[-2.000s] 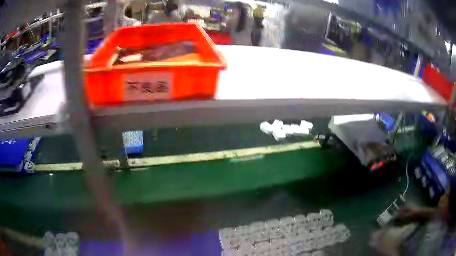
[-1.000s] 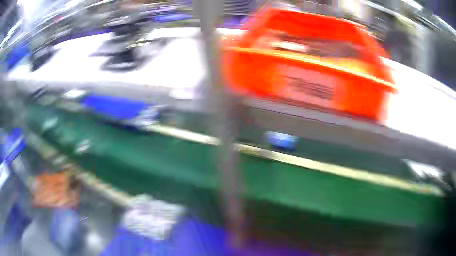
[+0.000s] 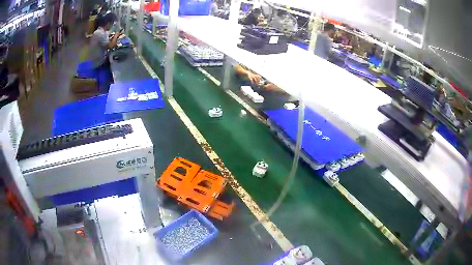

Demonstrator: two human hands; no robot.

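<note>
Neither of my hands is in the picture. Nearest in front of me is the white screwdriving machine [image 3: 85, 165] at the lower left, with a green logo and a ribbed black cable chain on top. A blue screw bin [image 3: 187, 235] full of tiny silvery pieces stands beside it. Orange fixture plates [image 3: 192, 185] lie partly overlapping just beyond the bin. A few white housings [image 3: 301, 254] sit at the bottom edge, cut off by it. One white housing [image 3: 260, 168] stands alone on the green belt [image 3: 227, 140], and another [image 3: 215, 112] lies farther along.
A blue sheet [image 3: 315, 135] covers rows of housings across the belt. The long white shelf [image 3: 331, 83] holds dark stands [image 3: 409, 116]. Upright posts [image 3: 172, 49] rise beside the belt. A seated person [image 3: 99, 46] is at the upper left. Another person's hands [image 3: 253, 77] show beneath the shelf.
The view has swung left and now looks along the belt. The screwdriving machine, screw bin and orange plates have come into clear view; the orange-red reject bin has left it.
</note>
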